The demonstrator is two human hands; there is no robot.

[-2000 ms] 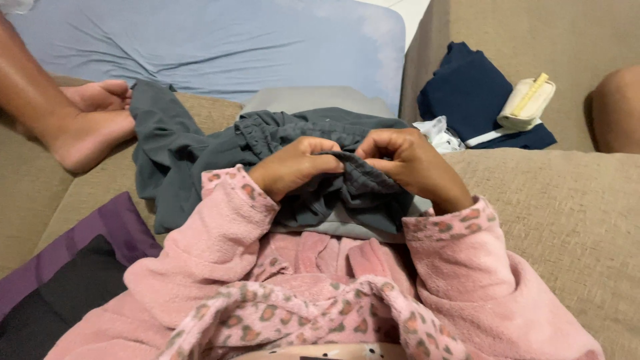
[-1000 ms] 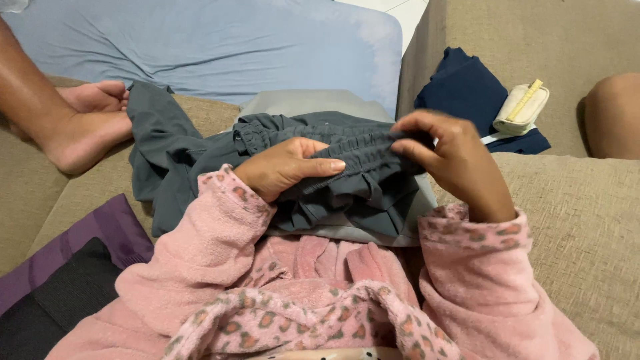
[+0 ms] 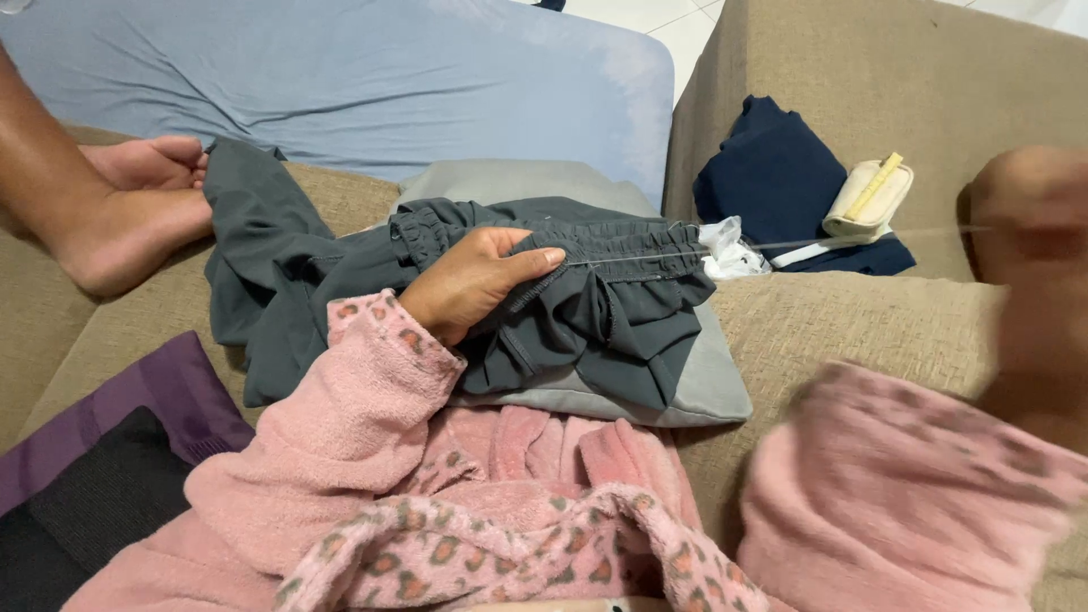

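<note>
My left hand [image 3: 476, 276] grips the gathered elastic waistband of a dark grey-green garment [image 3: 280, 280], thumb on top. The garment lies across a light grey cushion [image 3: 714, 374] on my lap. From the waistband beside my left thumb, a pale thread [image 3: 786, 245] runs taut to the right. It leads to my right hand [image 3: 1041, 204], which is raised at the right edge and blurred. Its fingers seem closed at the thread's end; a needle cannot be made out.
On the sofa [image 3: 850, 331] to the right lie a folded navy cloth [image 3: 765, 170], a cream pouch [image 3: 871, 200] with a yellow strip, and crumpled white plastic [image 3: 729, 251]. Another person's foot [image 3: 144, 229] touches the garment at left. A purple and black cloth [image 3: 187, 391] lies lower left; a blue-sheeted mattress [image 3: 382, 85] is beyond.
My right hand has moved from the waistband far out to the right, and the thread is now stretched between. My left hand still holds the waistband.
</note>
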